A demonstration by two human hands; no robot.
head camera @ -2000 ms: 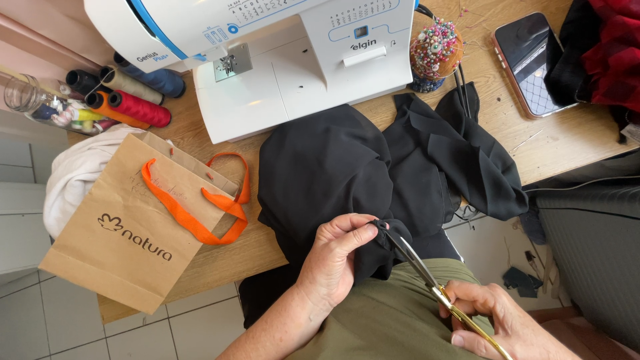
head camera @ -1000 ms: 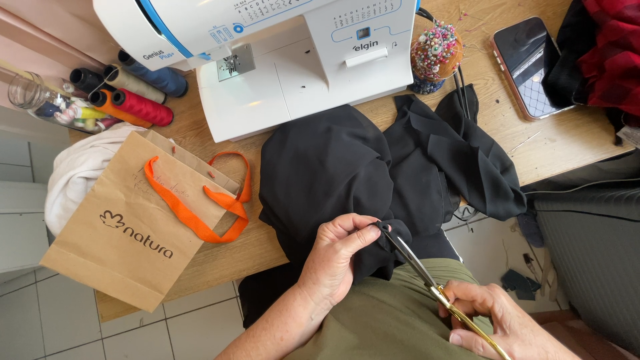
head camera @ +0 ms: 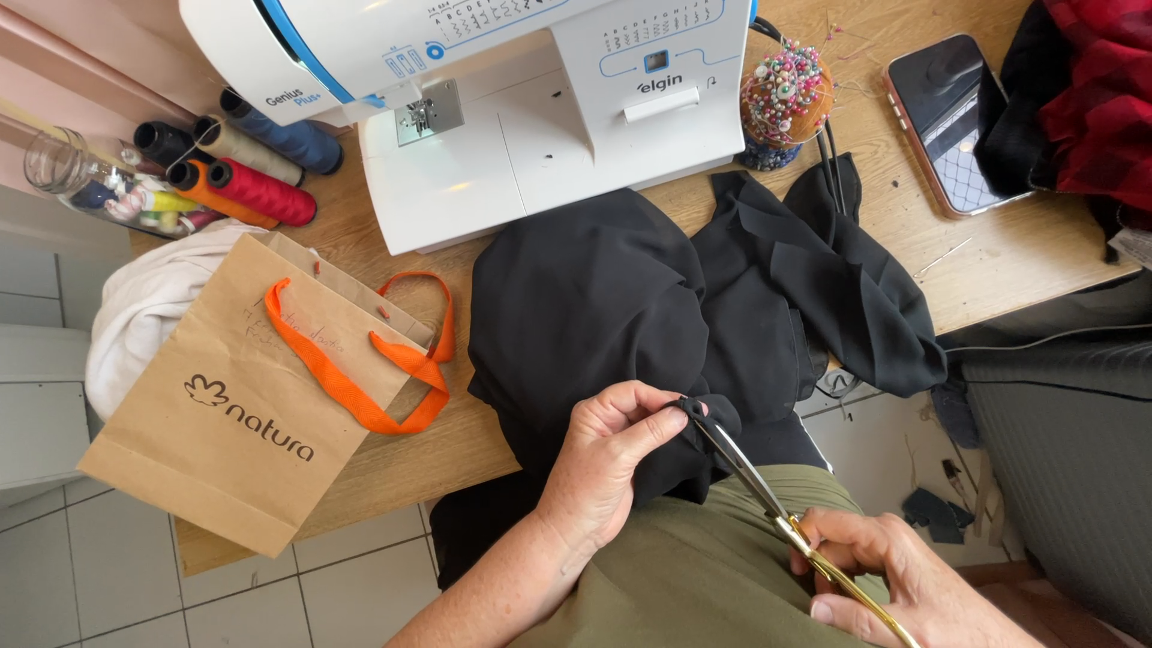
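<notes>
Black fabric (head camera: 585, 297) lies in folds over the table's front edge and hangs down to my lap. My left hand (head camera: 607, 454) pinches a small gathered part of it between thumb and fingertips. My right hand (head camera: 886, 571) holds a pair of scissors (head camera: 765, 499) with gold-coloured handles and long steel blades. The blade tips are at the pinched fabric, close beside my left fingertips, and the blades look nearly closed together. Folds hide the very tips. The sewing machine (head camera: 450, 193) stands just behind the fabric.
A paper bag (head camera: 207, 396) with orange handles lies at the left, by white cloth (head camera: 135, 315), thread cones (head camera: 261, 189) and a glass jar (head camera: 58, 162). A pincushion (head camera: 783, 99), a phone (head camera: 945, 126) and red and black cloth (head camera: 1098, 99) are at the right, above a grey padded surface (head camera: 1062, 450).
</notes>
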